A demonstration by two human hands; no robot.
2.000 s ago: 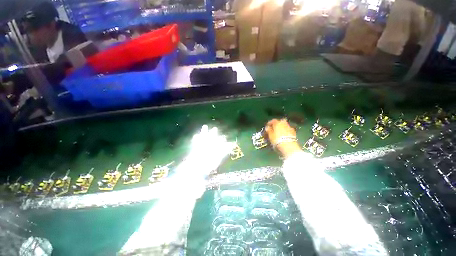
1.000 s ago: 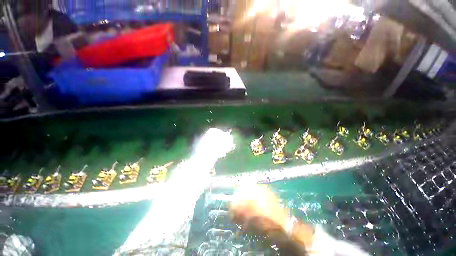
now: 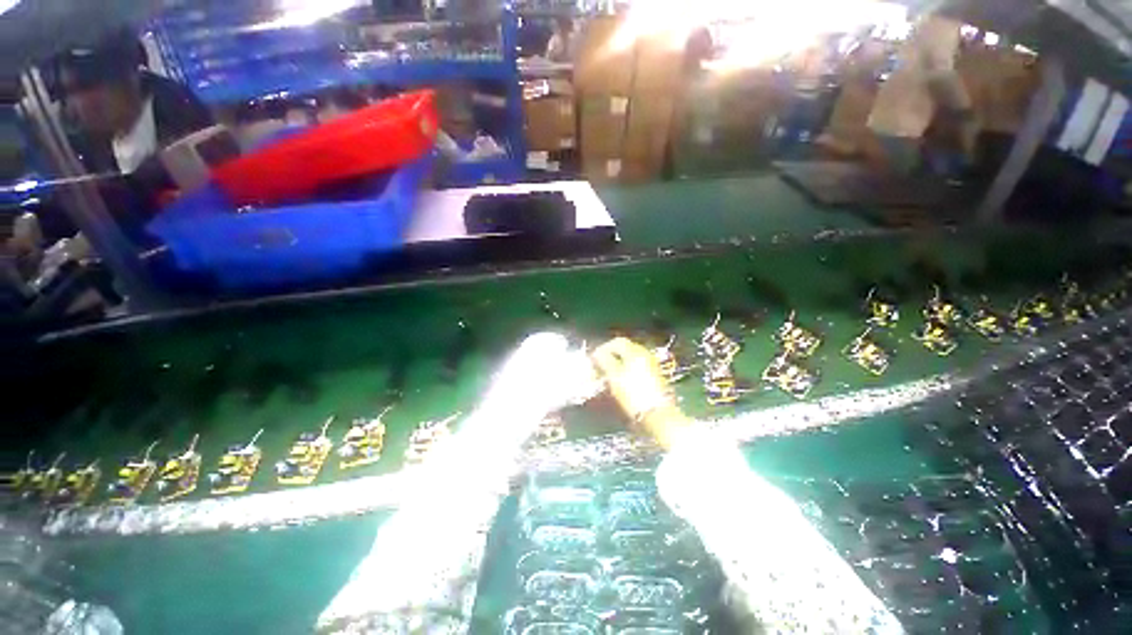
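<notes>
Small yellowish circuit boards with thin wires sticking up lie in a row on the green conveyor belt, some at the left (image 3: 303, 458) and some at the right (image 3: 790, 372). My left hand (image 3: 543, 368) is overexposed white, over the belt at the centre. My right hand (image 3: 633, 378) is bare and meets the left hand's fingertips, with boards just to its right. Glare and blur hide what is between the fingers. A board shows partly below my left hand. A clear blister tray (image 3: 561, 537) with rounded pockets lies in front of me.
A glossy dark tray grid (image 3: 1078, 422) is at the right. A pale edge rail (image 3: 248, 506) borders the belt. Behind it are a blue bin (image 3: 279, 242), a tilted red bin (image 3: 329, 146) and a black block (image 3: 519, 212) on a white board. A person (image 3: 112, 118) is at the far left.
My right hand has moved from above the blister tray up to my left hand over the belt. The left-hand row of boards appears farther left than two seconds ago.
</notes>
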